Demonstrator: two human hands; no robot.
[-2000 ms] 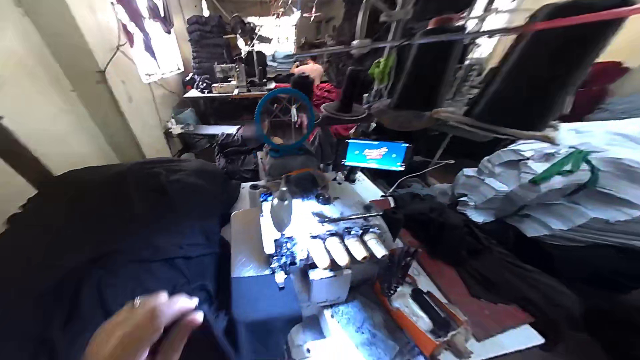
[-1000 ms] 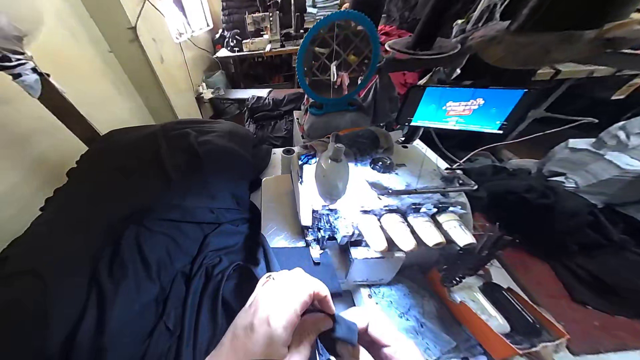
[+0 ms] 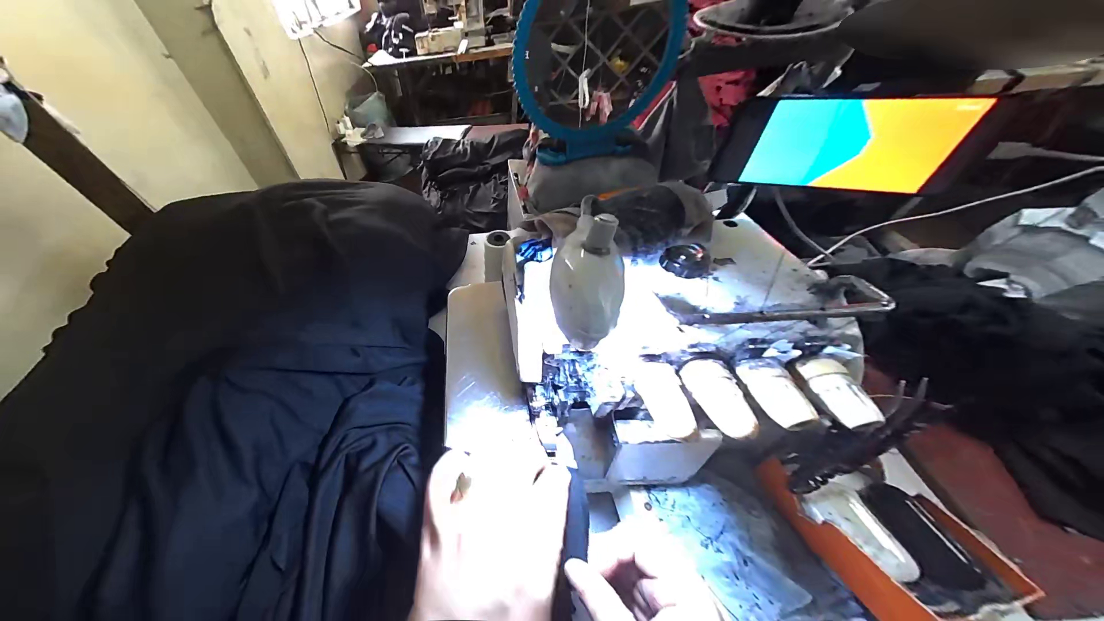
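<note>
A lit overlock sewing machine stands in front of me, with a light bulb over its needle area and several pale tension dials along its front. My left hand lies on dark navy fabric just below the presser foot, its fingertips near the foot. At the same strip's right edge is my right hand, thumb against the cloth and fingers curled. Glare hides how firmly the left fingers press. A large heap of dark fabric fills the left side.
An orange box with tools sits at the lower right. Behind the machine are a blue round-framed fan and a phone with a lit screen. A bent metal rod crosses the machine top. Black cloth lies at right.
My hands have moved from holding a piece of dark cloth low in front of the machine up to its presser foot. The phone screen shows a different picture. The view has moved closer to the machine.
</note>
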